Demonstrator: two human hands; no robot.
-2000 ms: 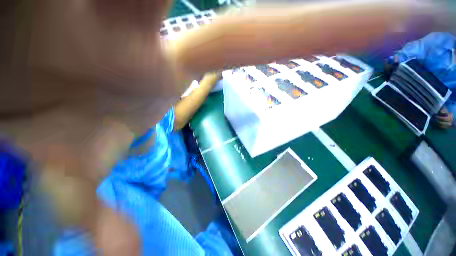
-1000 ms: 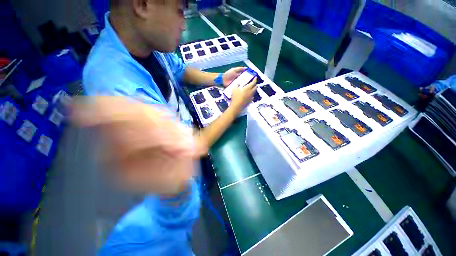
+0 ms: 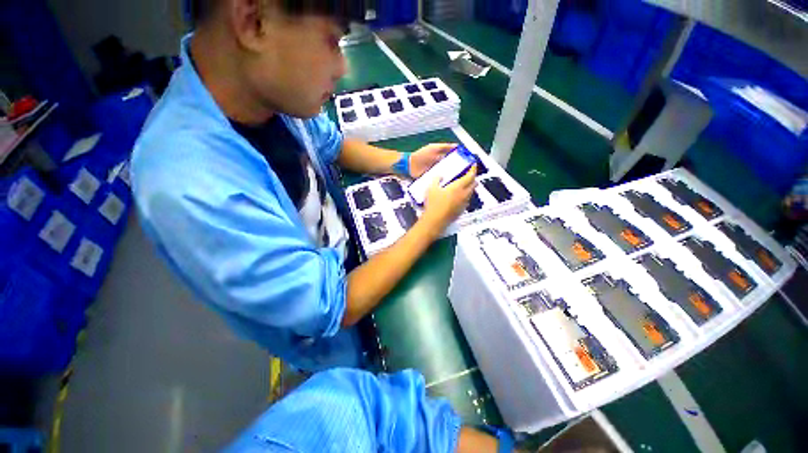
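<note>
A tall white tray stack [image 3: 518,349] stands nearest in front of me. Its top tray holds silver-grey notched parts with orange patches [image 3: 631,314] in two rows. The two parts at its left end look brighter and whiter. A light blue sleeve [image 3: 354,416], a bare wrist and a blue wrist strap [image 3: 505,440] show at the bottom edge and seem to be mine; the hand beyond is cut off. I cannot tell which arm it is. Neither of my hands is in view.
A person in a blue smock [image 3: 235,203] at the left holds a lit smartphone [image 3: 441,173] over a white tray with black parts [image 3: 361,219]. Another white tray stack [image 3: 403,126] stands farther back. A white post [image 3: 523,84] rises from the green bench. Blue bins [image 3: 53,230] stand left.
The large blurred hand and forearm close to the camera are gone. The view has shifted left, so the tray stack sits lower and the tray of black parts has left the picture.
</note>
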